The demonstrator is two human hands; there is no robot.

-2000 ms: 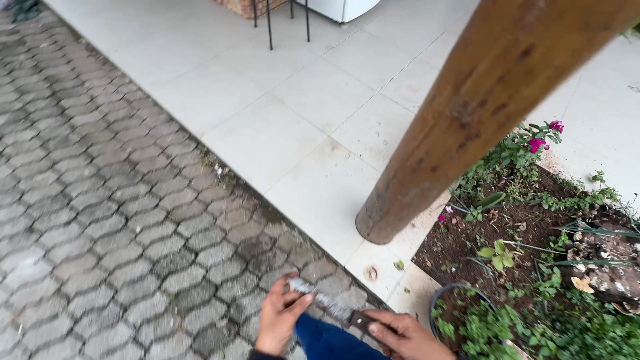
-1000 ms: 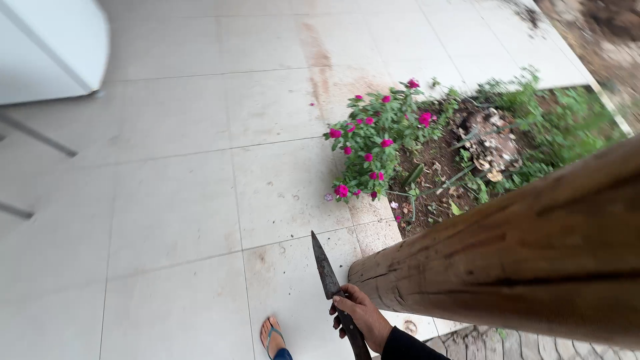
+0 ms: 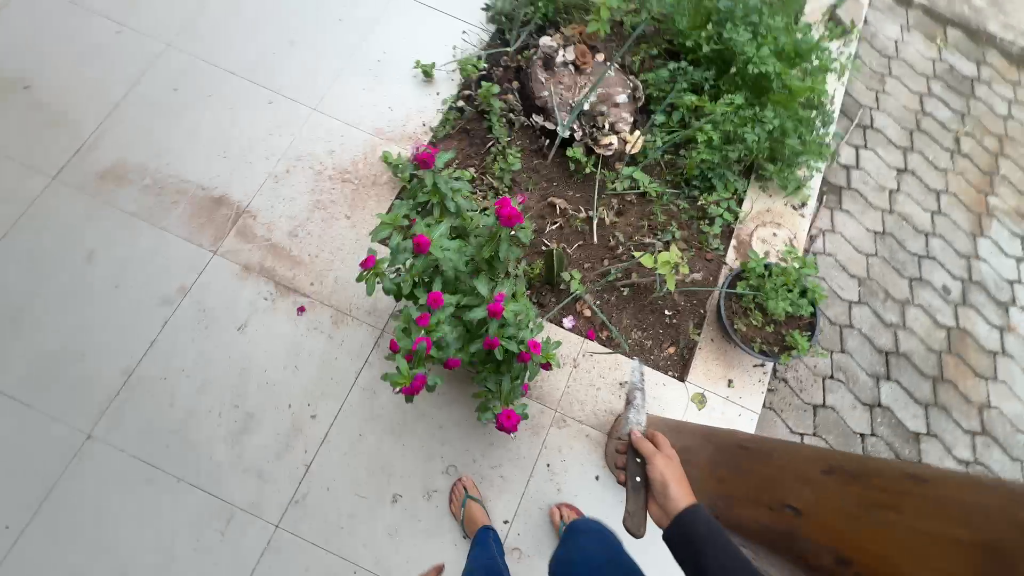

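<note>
A knife (image 3: 636,472) with a riveted dark handle and a worn, whitish blade is held in my right hand (image 3: 666,472), its tip pointing up and away from me. The blade lies in view just above the base of a wooden post (image 3: 840,504) and short of the soil bed (image 3: 632,312). Of my left hand only a fingertip (image 3: 434,570) shows at the bottom edge; what it does is hidden. A bush with magenta flowers (image 3: 472,296) leans over the tiles left of the knife.
My feet in flip-flops (image 3: 470,504) stand on pale floor tiles (image 3: 224,384). A potted plant (image 3: 770,312) sits on the bed's light border at the right, beside grey pavers (image 3: 920,320). A stump-like clump (image 3: 584,92) and leafy greens (image 3: 736,96) fill the bed's far part.
Two seconds ago both hands were at the knife; one second ago only my right hand held it, as now. The view has swung a lot, toward the planted bed.
</note>
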